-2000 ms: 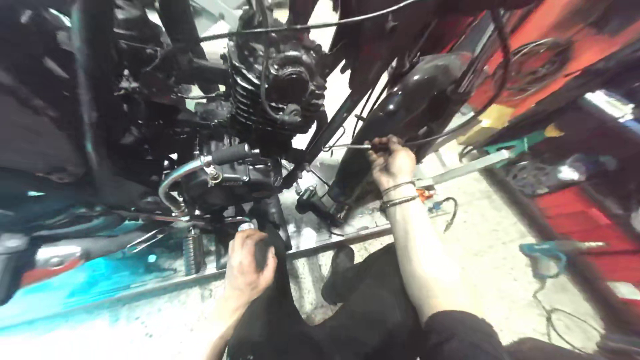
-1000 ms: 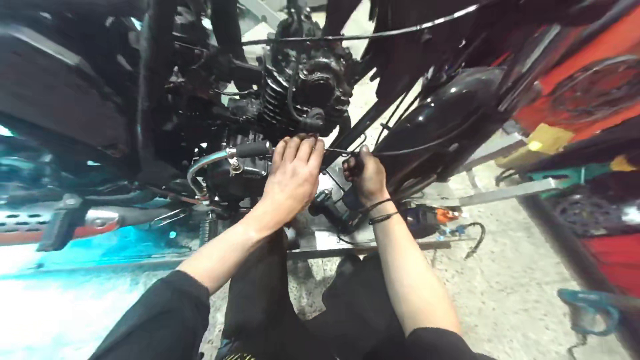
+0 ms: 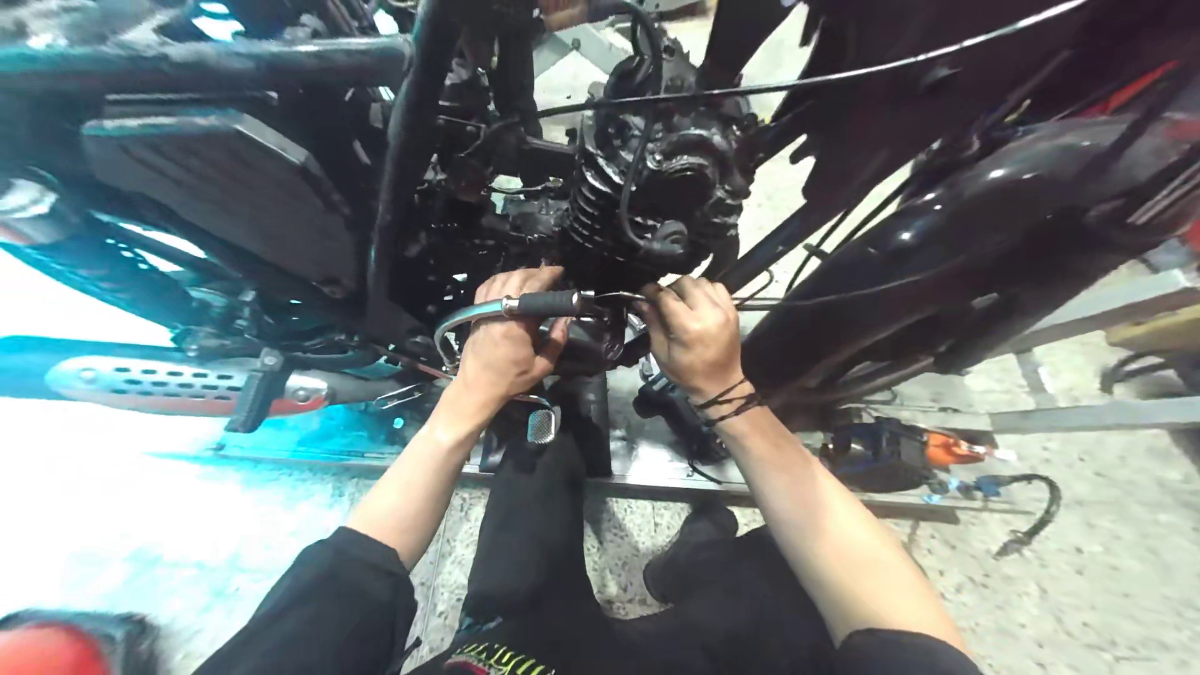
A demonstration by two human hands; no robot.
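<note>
At the lower engine of a black motorcycle, my left hand (image 3: 511, 342) is beside the kick-start lever (image 3: 478, 311), its fingers behind the lever's black rubber grip (image 3: 548, 303); whether it grips the lever is not clear. My right hand (image 3: 696, 333), with dark cord bracelets at the wrist, pinches a thin metal rod or cable end (image 3: 623, 296) just right of the rubber grip. Above both hands stands the finned black engine cylinder (image 3: 656, 178). A long cable (image 3: 844, 77) crosses in front of it. A foot pedal (image 3: 542, 425) shows below my left hand.
The perforated exhaust shield (image 3: 187, 382) and a footpeg (image 3: 255, 389) are at left. At right are the black front fender (image 3: 937, 225) and an orange and black tool (image 3: 900, 455) near the metal platform edge (image 3: 656, 489). Part of another person's hand (image 3: 567, 11) shows at the top.
My left hand has gone from my knee up to the thin rod, then left to the kick-start lever. My right hand has moved left, close to the rubber grip. The view has shifted.
</note>
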